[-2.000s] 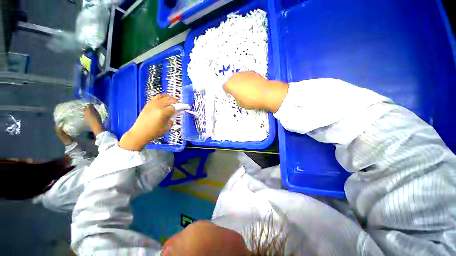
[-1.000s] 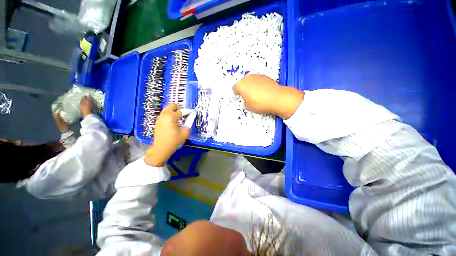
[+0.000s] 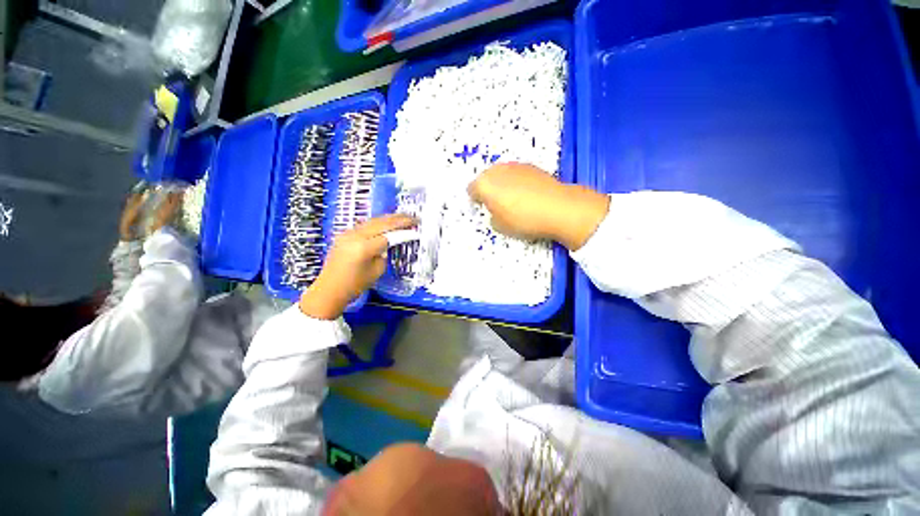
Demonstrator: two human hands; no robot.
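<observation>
A blue tray (image 3: pixel 567 202) holds a large heap of small white plastic parts (image 3: pixel 474 101). A clear plastic box (image 3: pixel 432 242) with thin dark and silvery shafts sits on its near left corner. My left hand (image 3: pixel 355 260), with white finger cots, reaches over the box's left side, its fingertips at the shafts; whether it grips one cannot be told. My right hand (image 3: pixel 520 202) is curled on the white heap, its fingertips hidden. In the tray to the left, assembled pieces (image 3: pixel 355 166) lie in two long columns.
Large bare blue tray (image 3: pixel 716 111) at right; narrower blue tray (image 3: pixel 240 197) at left. Green conveyor (image 3: pixel 293 60) beyond the trays. Another person's hands (image 3: pixel 151 210) and white sleeves at far left. The bench edge runs just below the trays.
My left hand has moved from over the assembled pieces rightward to the clear box. My right hand remains at the white heap. The other person's hands have shifted.
</observation>
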